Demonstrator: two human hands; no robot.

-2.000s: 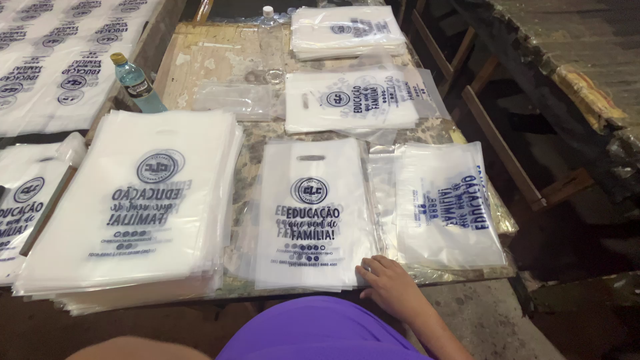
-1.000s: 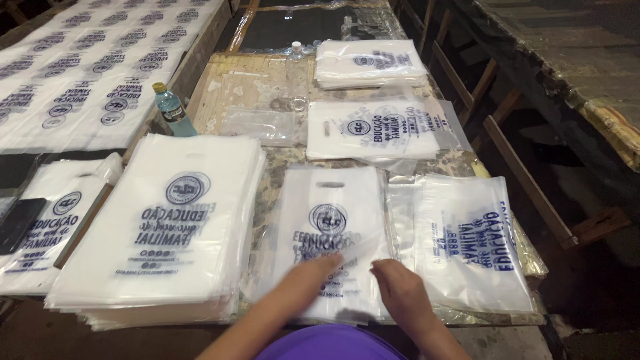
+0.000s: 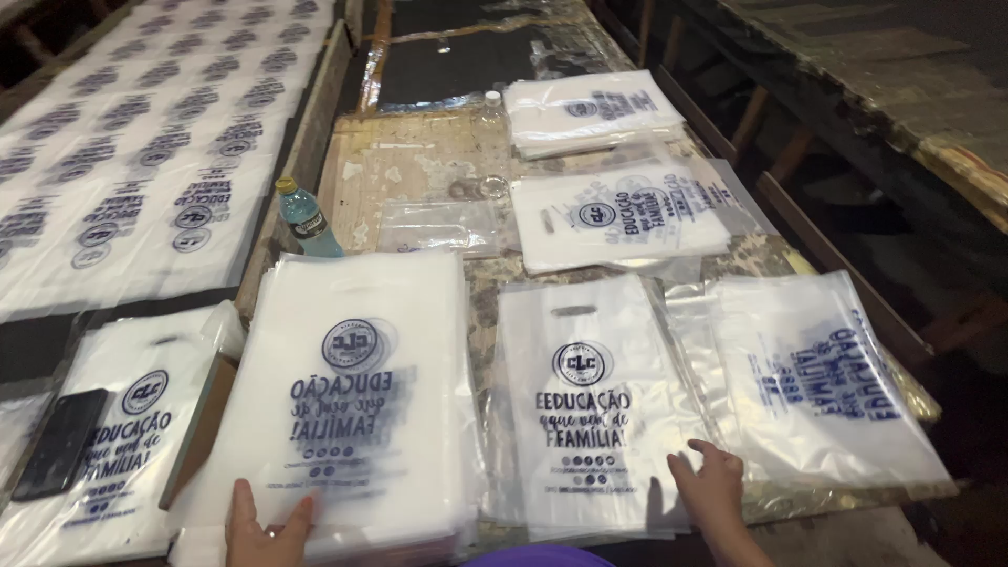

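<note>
A tall stack of translucent white plastic bags (image 3: 394,488) with dark blue print seen in reverse lies left of the middle. My left hand (image 3: 272,524) rests at its lower left edge, thumb and finger apart; whether it pinches the top bag cannot be told. Beside that stack, a lower pile of printed bags (image 3: 535,472) has its die-cut handle away from me. My right hand (image 3: 709,480) hovers or lightly touches near this pile's lower right corner, fingers apart, with nothing seen in it. Farther right lies another pile of bags (image 3: 787,315), its print turned sideways.
Two more bag piles, one nearer (image 3: 551,252) and one farther (image 3: 543,130), lie toward the back. A yellow-capped bottle (image 3: 303,213) stands behind the tall stack. A smartphone (image 3: 59,445) rests on bags at left. Rows of printed plastic (image 3: 157,110) cover the left table; a clear bottle (image 3: 492,110) is at the back.
My left hand has moved left from the middle pile to the tall stack. My right hand has lifted or drawn off the middle pile's print toward its right edge.
</note>
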